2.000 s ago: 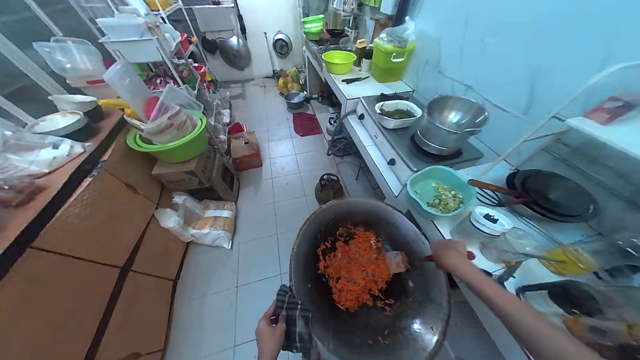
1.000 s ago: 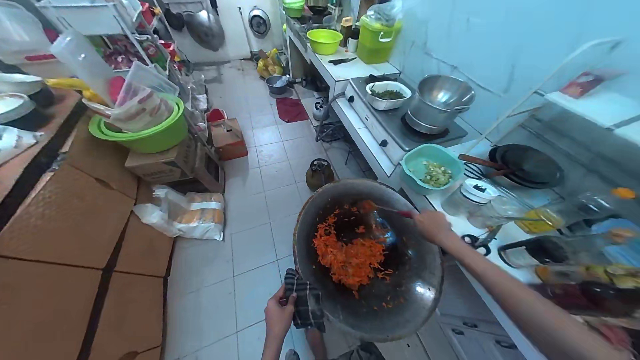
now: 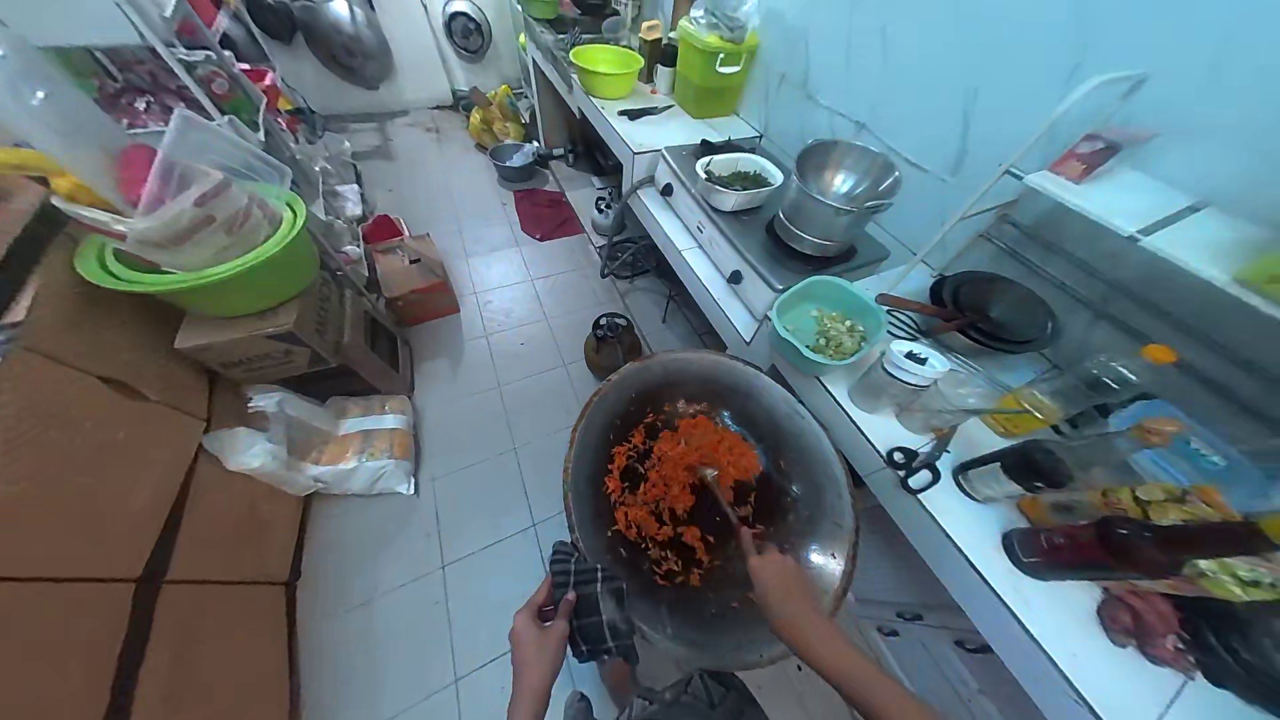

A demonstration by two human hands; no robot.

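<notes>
A large dark wok (image 3: 800,500) holds shredded orange carrot (image 3: 690,460), gathered mostly toward its far left side. My right hand (image 3: 775,575) grips the handle of a spatula (image 3: 722,500), whose far end is down in the carrot. At the wok's near left edge, my left hand (image 3: 543,625) pinches a dark checked cloth (image 3: 590,600); whether a wok handle lies under the cloth is hidden. What bears the wok from below cannot be seen.
Right of the wok, a counter holds a turquoise bowl (image 3: 790,335) of chopped vegetables, scissors (image 3: 918,465), jars and bottles. Beyond stands a gas stove (image 3: 710,230) with a steel pot (image 3: 820,215). A gas cylinder (image 3: 612,345) stands behind the wok. Cardboard boxes (image 3: 90,450) line the left.
My right hand has moved from the wok's right side to its near side, swinging the spatula handle toward me. The carrot has shifted in the wok. My left hand stays on the cloth.
</notes>
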